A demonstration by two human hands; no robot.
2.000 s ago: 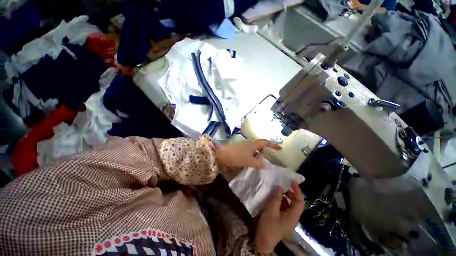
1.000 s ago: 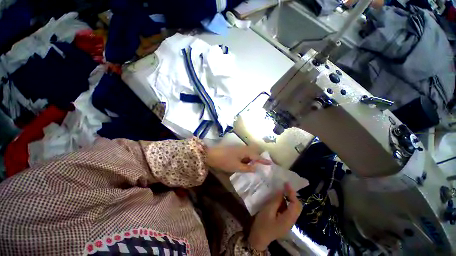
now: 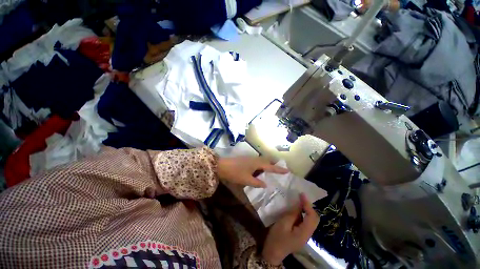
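A small white cloth piece (image 3: 273, 194) lies at the table's near edge, in front of the sewing machine bed (image 3: 289, 152). My left hand (image 3: 247, 171) is on its upper left edge, thumb and forefinger apart. My right hand (image 3: 293, 228) holds its lower right edge between thumb and fingers. A white garment body (image 3: 181, 100) lies on the table left of the needle area (image 3: 295, 126), with a long navy strip (image 3: 210, 97) and a short navy tab (image 3: 200, 106) on it.
The cream machine arm (image 3: 363, 134) rises on the right. A dark clump of navy strips with yellowish threads (image 3: 337, 210) lies beside the cloth. White and navy pieces fill a red basket (image 3: 37, 144) at left. Grey cloth (image 3: 421, 58) is heaped at the back right.
The view has shifted slightly. My left hand has moved a little over the small white cloth and its fingers have spread. My right hand stays at the cloth's lower edge.
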